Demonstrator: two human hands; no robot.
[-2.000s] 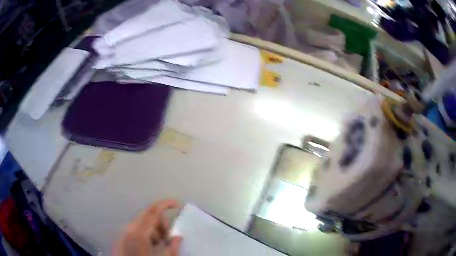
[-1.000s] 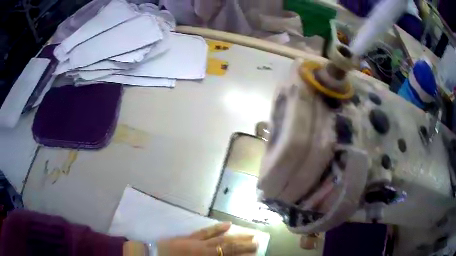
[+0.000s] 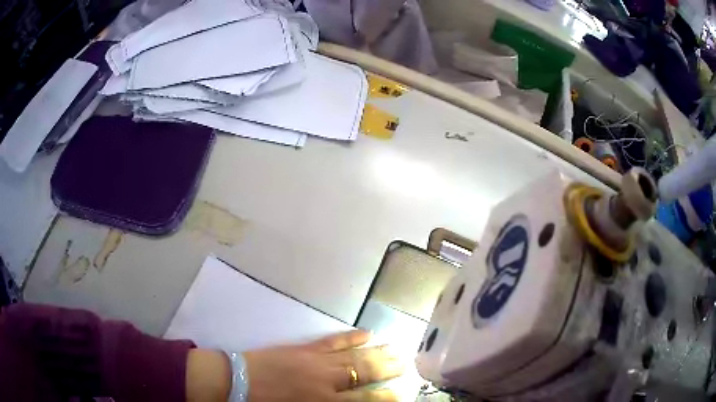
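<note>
A white-backed panel [image 3: 243, 302] with a thin dark edge lies flat on the table at the bottom centre. My left hand [image 3: 314, 373] lies palm down on its right part, fingers spread towards the sewing machine head [image 3: 502, 290]. The fingertips reach the bright lamp glow beside the head. The steel bed plate [image 3: 404, 275] shows just beyond the fingers. The needle and presser foot are hidden by the head and glare. My right hand is not in view.
A purple stack [image 3: 133, 173] lies at the left. A loose pile of white pieces [image 3: 212, 59] lies at the far edge. A narrow white piece [image 3: 49, 110] is at the far left. Bobbins and thread [image 3: 608, 149] sit in the trough behind the head.
My left hand has gone from the panel's corner to lying flat on it. Since one second ago, the view has shifted, and the panel and hand appear higher in the picture.
</note>
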